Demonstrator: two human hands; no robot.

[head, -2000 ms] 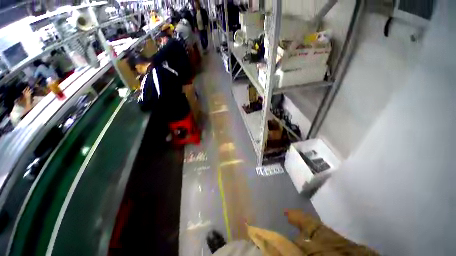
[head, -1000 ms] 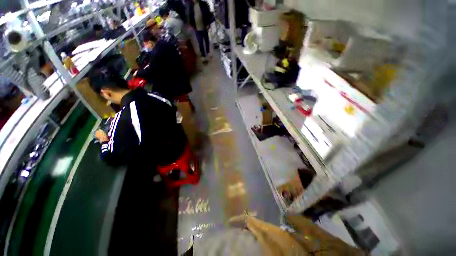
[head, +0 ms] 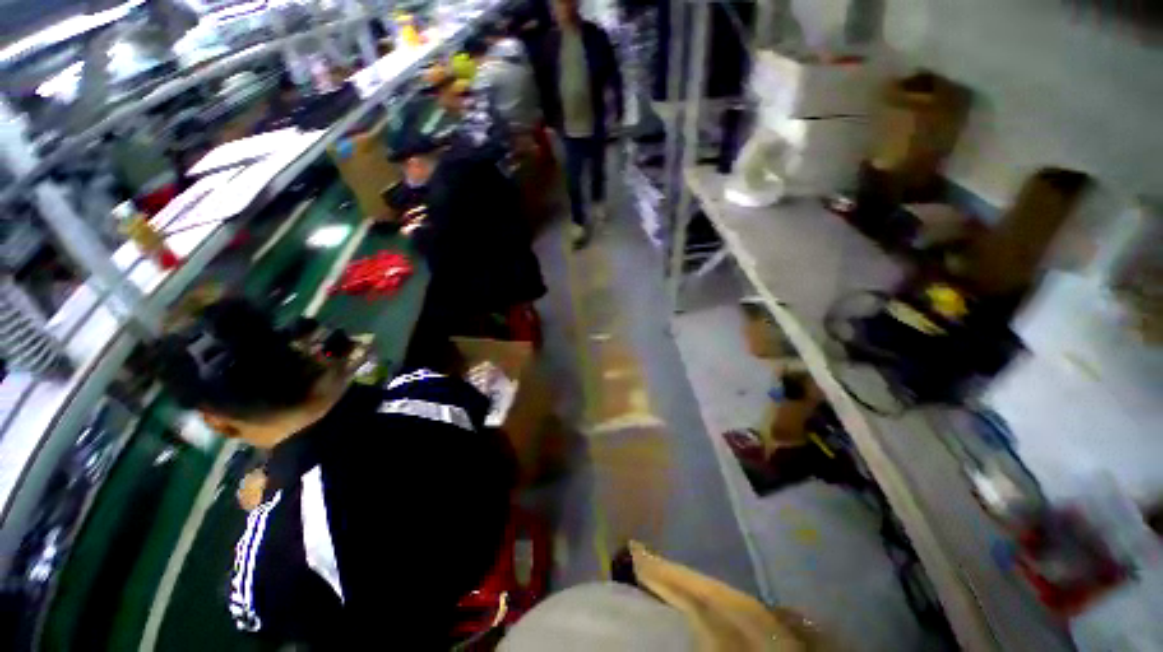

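Note:
Neither of my hands can be made out; only my tan clothing [head: 721, 605] and a pale rounded shape show at the bottom edge. Nearest on the left, a seated worker in a black jacket with white stripes [head: 395, 522] bends over the dark green bench [head: 211, 560]. A hand shows near the bench, but what it holds is unclear. A bright red pile of parts [head: 373, 273] lies on the bench beside a second seated worker in dark clothes [head: 478, 229]. An open brown carton with pale contents [head: 491, 363] stands between the two workers.
The aisle floor [head: 619, 510] has a yellow line and brown patches. A person [head: 580, 108] stands farther up it. Metal shelving [head: 816, 268] on the right holds white boxes, cables and cartons. A red stool [head: 523, 560] is under the near worker. A bottle [head: 143, 236] stands on the raised shelf.
The view has moved up the aisle, so the near worker, red pile and shelving appear larger and closer. The standing person also appears nearer. The white floor box has left the view.

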